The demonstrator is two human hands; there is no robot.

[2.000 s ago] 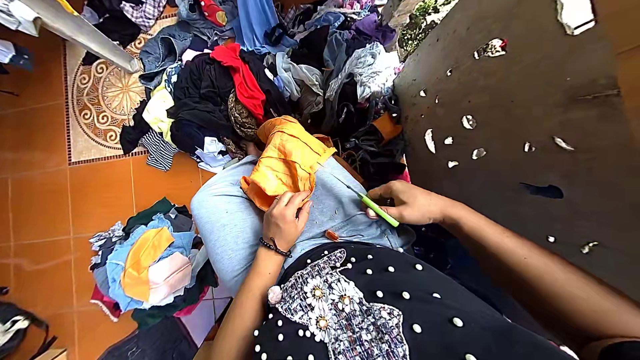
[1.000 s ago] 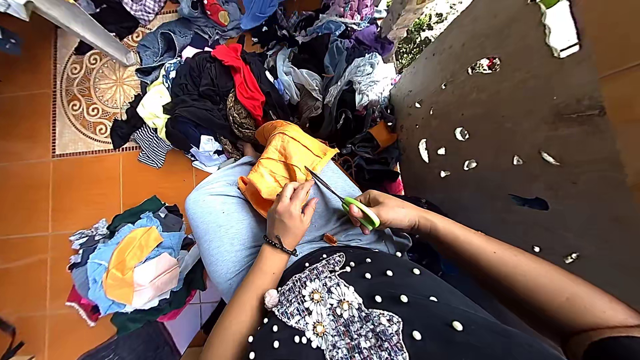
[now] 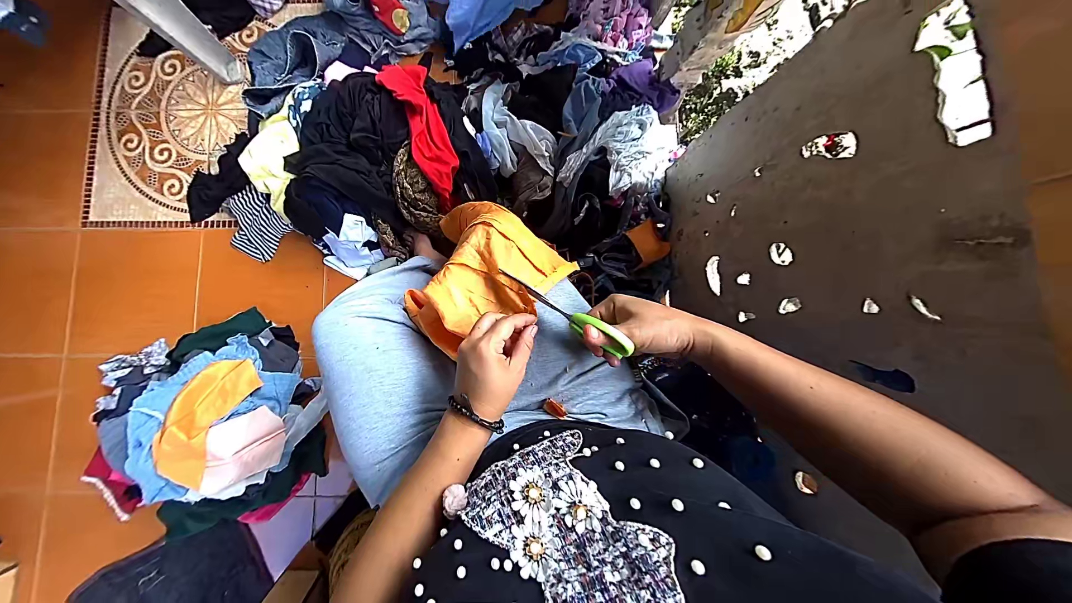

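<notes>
An orange cloth (image 3: 486, 272) lies crumpled across my grey-trousered lap. My left hand (image 3: 496, 360) is at the cloth's near edge, thumb and fingertips pinched together on that edge. My right hand (image 3: 641, 327) holds a pair of scissors with green handles (image 3: 605, 333). Their dark blades point up and left and lie over the right part of the cloth; how far apart the blades are is hard to tell. A small orange scrap (image 3: 554, 408) rests on my lap near the hem of my black dotted top.
A large heap of mixed clothes (image 3: 360, 142) spreads beyond my knees. A smaller stack of cut fabric pieces (image 3: 226, 419) sits on the tiled floor at left. A grey wall with holes (image 3: 837, 209) rises close on my right. A pale furniture leg (image 3: 188, 38) stands at upper left.
The scissors have come from beside my right thigh onto the orange cloth. My left hand, flatter on the cloth a second ago, now has its fingers drawn together at the near edge.
</notes>
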